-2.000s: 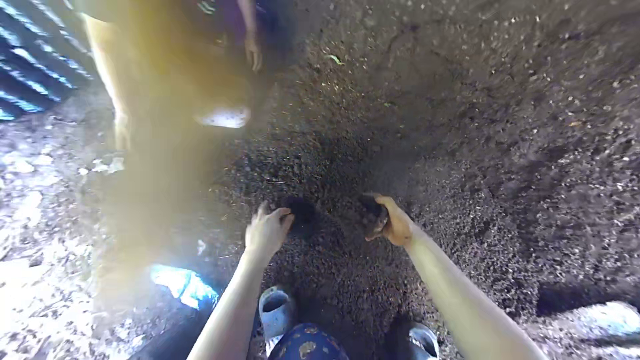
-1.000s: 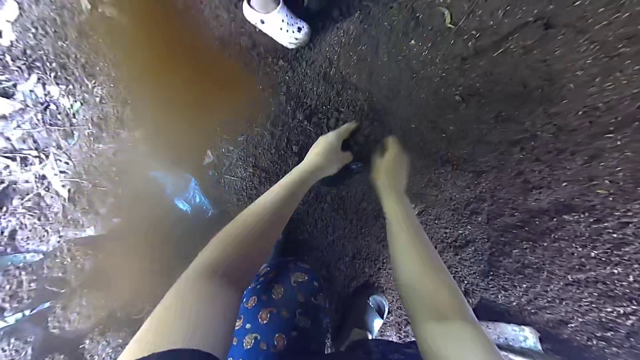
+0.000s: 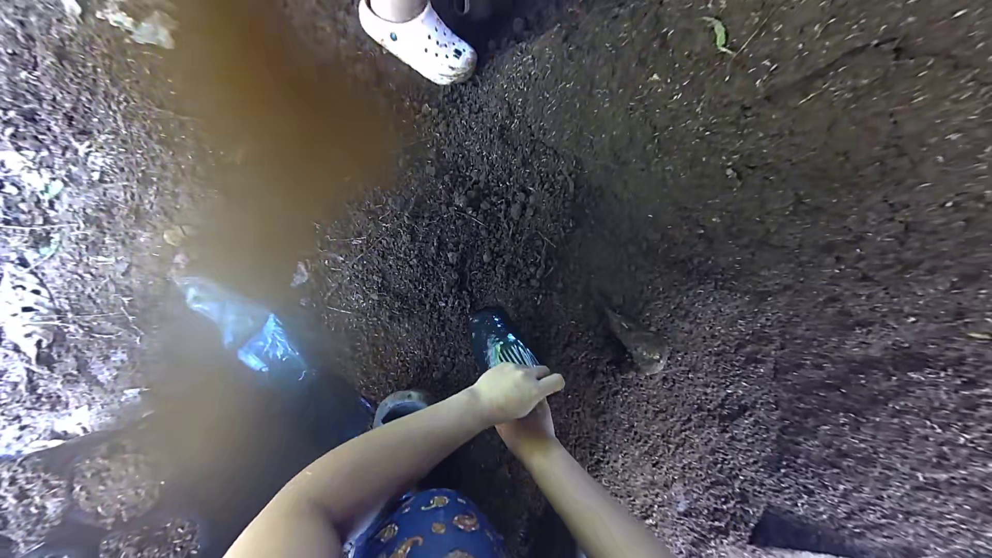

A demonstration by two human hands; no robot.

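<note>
A small glossy black plastic bag with pale streaks lies against the dark loose soil, its near end at my hands. My left hand crosses over that end with its fingers bent round it. Just below, my right hand grips the same end, partly covered by my left hand. The bag's contents are hidden. To the right, a brown clod or flat piece sits in a hollow in the soil.
Another person's foot in a white perforated clog stands at the top. Crumpled clear-blue plastic lies left. My knee in blue patterned cloth and a grey shoe are below. A brownish blur hides part of the left side.
My hands were apart two seconds ago, the right one holding dark soil or a clod; now they are together on the bag. The other person's arms and hand no longer show.
</note>
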